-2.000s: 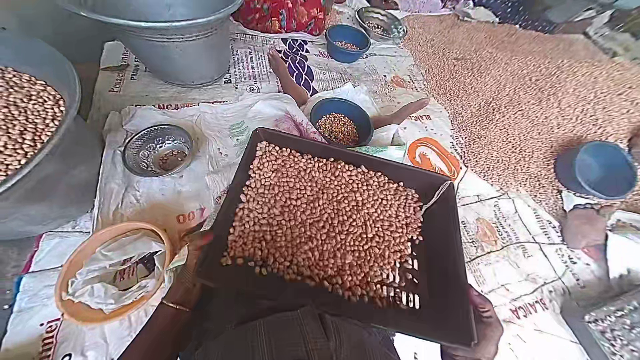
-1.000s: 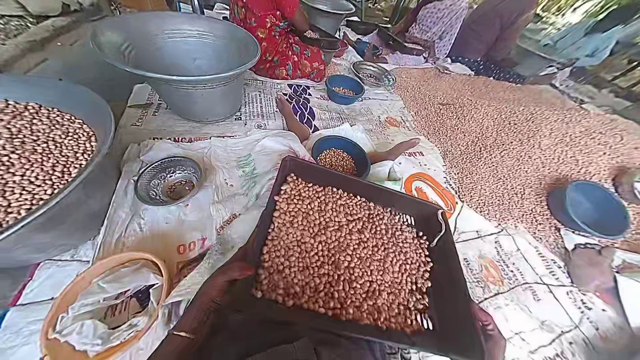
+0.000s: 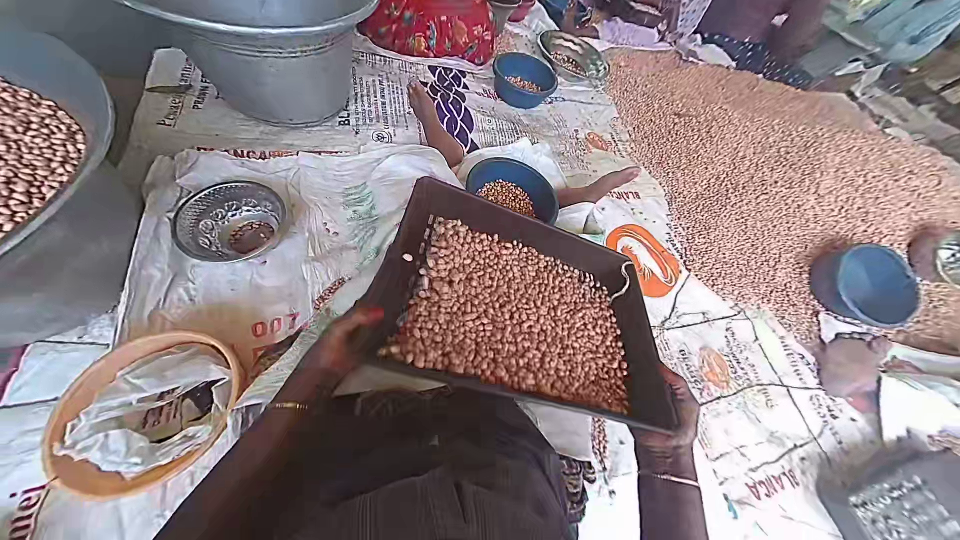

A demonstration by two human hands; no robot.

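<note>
A dark, square slotted tray tilts above my lap, filled with shelled peanuts that lie mostly toward its lower and right side. My left hand grips the tray's left edge, with the thumb near the rim. At the lower right corner my right hand holds it from the side and below. A pale string hangs on the right wall. Just beyond the tray's far edge is a blue bowl with nuts in it.
Printed sacks cover the ground. Left are a large metal basin of nuts, a metal bowl and an orange ring-shaped frame. A big nut pile and a blue bucket lie right. Other people sit around.
The tray has tilted further, right side lower, both hands still on it. Its nuts have shifted away from the left wall, where more bare tray shows.
</note>
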